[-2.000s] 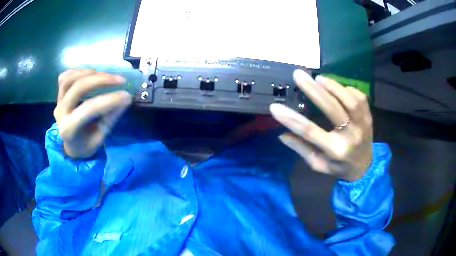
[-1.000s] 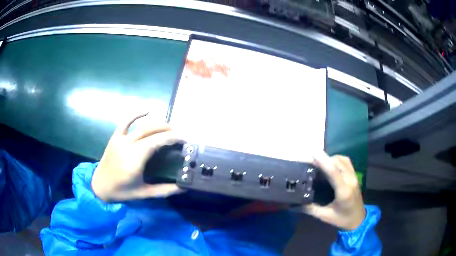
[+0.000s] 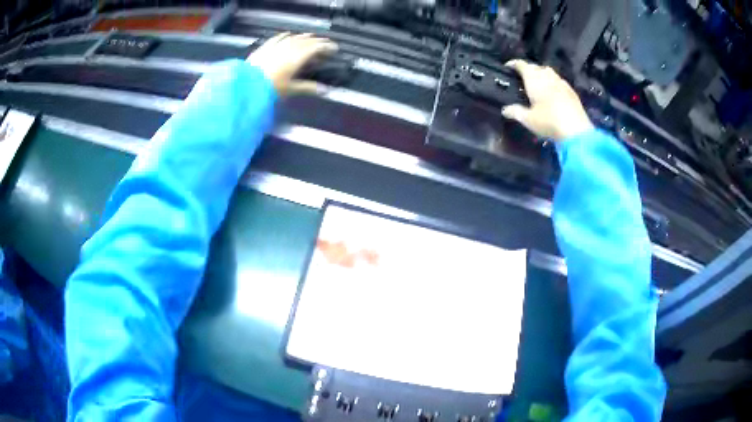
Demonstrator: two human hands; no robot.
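A dark bar-shaped fixture with small dark nests lies at the bottom, partly cut off by the picture's edge. A white sheet with a dark rim lies directly behind it. My left hand is over the conveyor rails, fingers and thumb apart beside a dark blurred patch, with nothing visible held. My right hand is at the right end of a second dark bar on a dark line plate. Its fingers and thumb are around that end; blur hides whether they grip.
Reddish-orange loose parts lie at the sheet's upper left. Silver conveyor rails run behind the green mat. A dark block stands at upper left. Machinery fills the upper right. A pale frame stands at right.
Both hands have left the near bar and reached forward over the rails. The view has shifted forward, so the bar and sheet appear lower. The second bar has come into view.
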